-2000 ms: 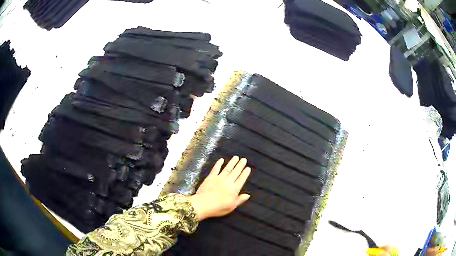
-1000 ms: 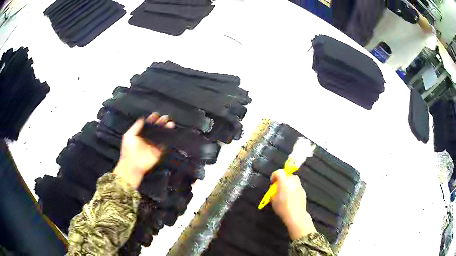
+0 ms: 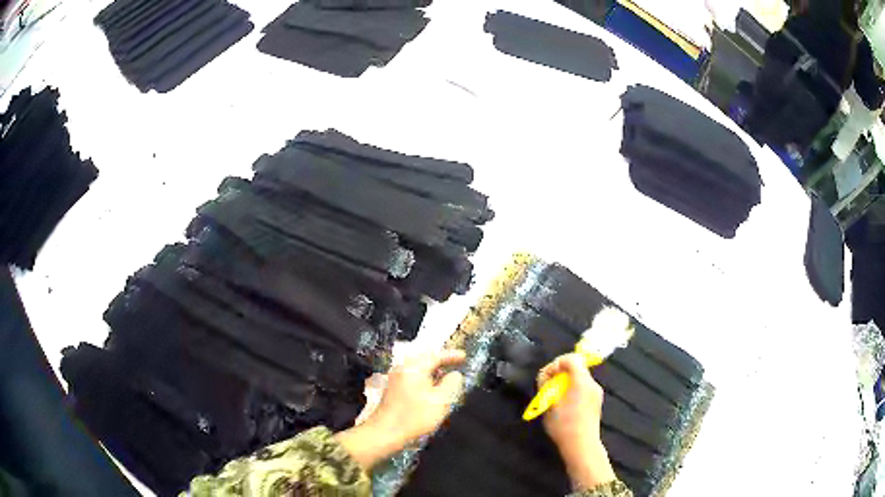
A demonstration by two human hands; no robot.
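Observation:
My right hand grips the yellow handle of the glue brush. Its whitish bristles are over the row of black pieces on the gluing board. My left hand is at the board's left edge, thumb and fingers bent near the piece ends; whether it pinches a piece is not clear. Whitish glue runs along both board edges. The glued pieces overlap raggedly left of the board, some with whitish patches. The lower board is cut off by the frame.
Stacked black pieces lie across the white table, with more piles at the far right and far left. Clear plastic is at the right edge. Dark and blue items stand beyond the table at upper right.
My left hand has moved right from the glued pieces to the board's left edge. My right hand still holds the brush, slightly lower in view. A piece my left hand touched now lies among the glued pieces.

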